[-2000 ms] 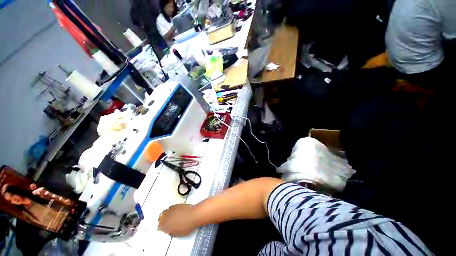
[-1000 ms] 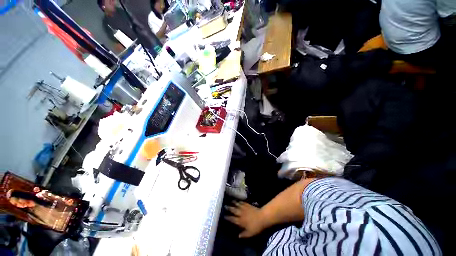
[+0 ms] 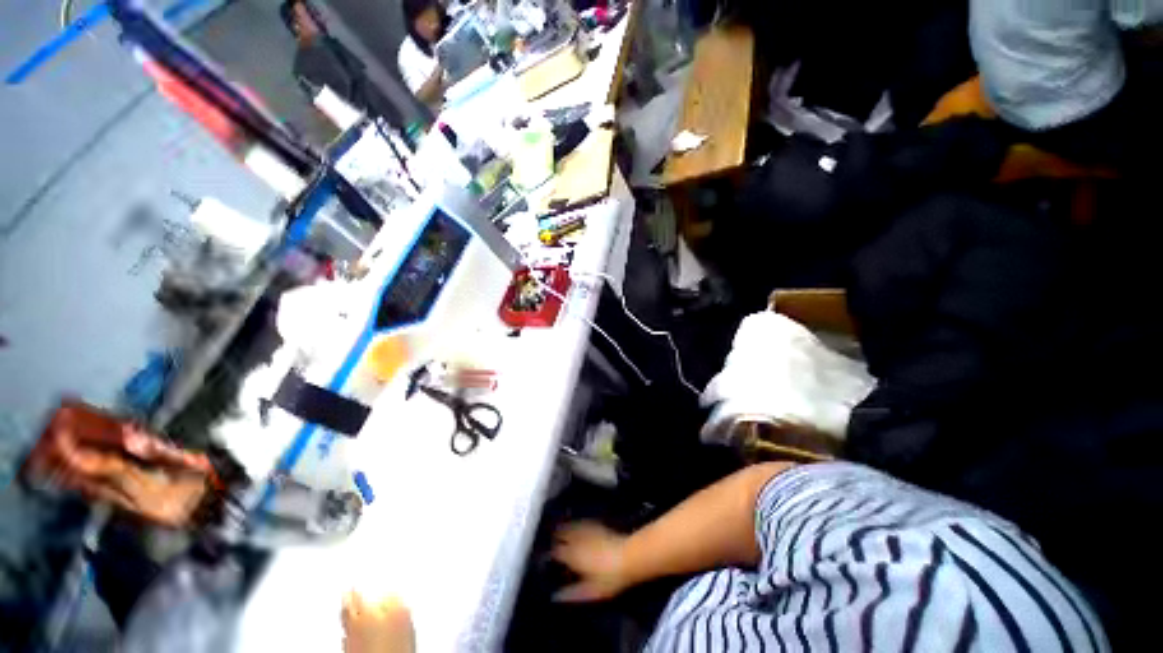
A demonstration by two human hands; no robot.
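Note:
My right hand is below the table's front edge over a dark area, fingers apart, with nothing visible in it. My left hand is on the white table at the bottom, blurred and cut off by the picture's edge; its fingers cannot be made out. The white sewing machine with dark panel and blue stripe stands at the left. Its needle area is blurred. Black-handled shears lie on the table beside slim red tools. No cloth can be told apart on the glaring table.
A red tray of small metal parts sits near the table edge. White thread hangs off the edge. A carton with white cloth stands at the right, below table level. A blurred phone is at the left. Other people are in the background.
My right hand has moved from the table beside the needle area to below the front edge. My left hand shows more at the bottom. The view has shifted slightly and blurred at the left.

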